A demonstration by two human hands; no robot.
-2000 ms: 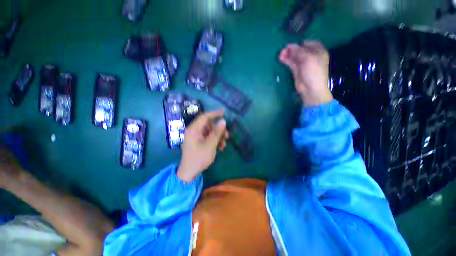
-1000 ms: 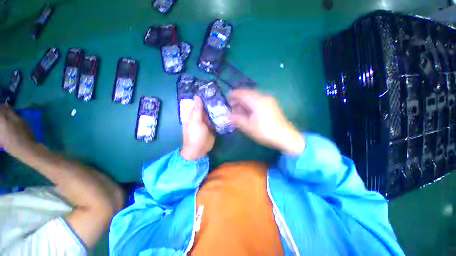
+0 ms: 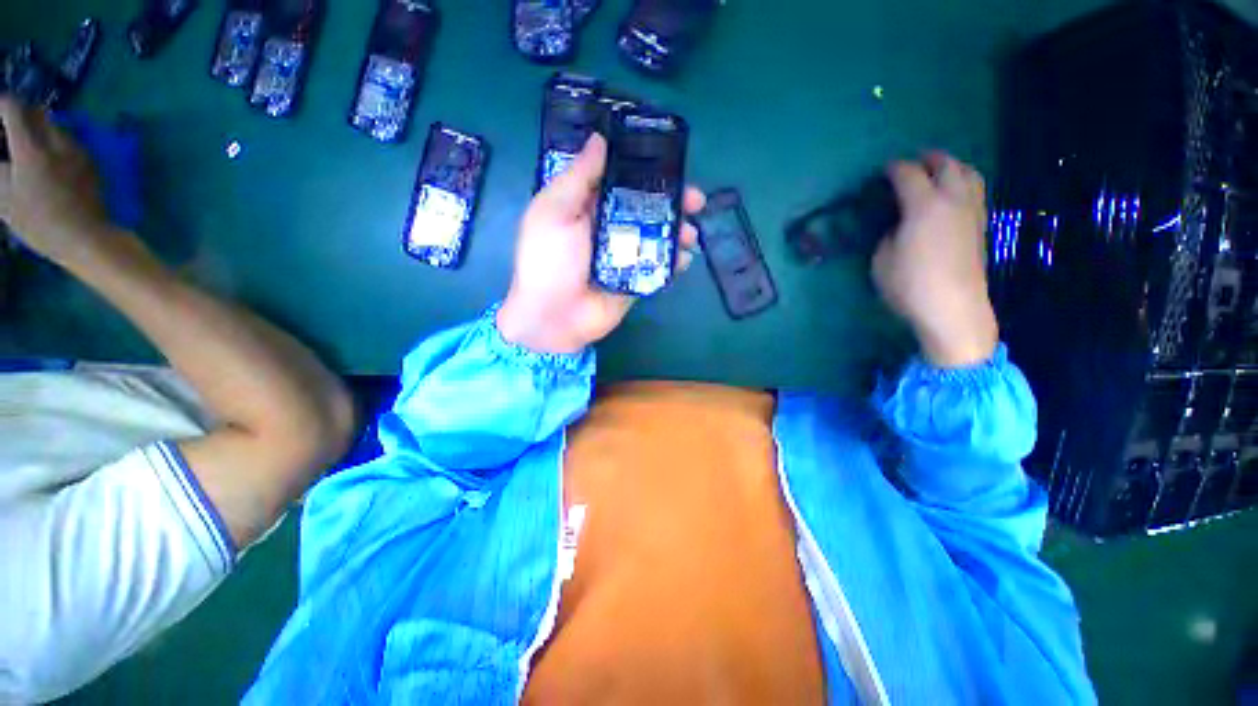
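Note:
My left hand point(image 3: 559, 269) holds an open phone unit point(image 3: 640, 207) upright in the palm, its board with silvery and blue patches facing up. Another open phone unit point(image 3: 567, 124) lies just behind that hand, partly hidden by it. My right hand point(image 3: 935, 241) is at the right with its fingers on a dark rear housing point(image 3: 828, 229), whose right end is hidden under the fingers. A second rear housing point(image 3: 737, 257), a thin frame with window openings, lies on the green mat point(image 3: 773, 111) between my hands.
Several open phone units, one of them alone point(image 3: 446, 196), lie at the left and along the far side. A tall stack of shiny black trays point(image 3: 1104, 262) stands at the right. Another person's arm point(image 3: 193, 317) reaches in at the left by a blue bin point(image 3: 116, 168).
My left hand has lifted the open phone unit and holds it in the palm. My right hand has moved away from it to the right, onto a rear housing. The view has shifted.

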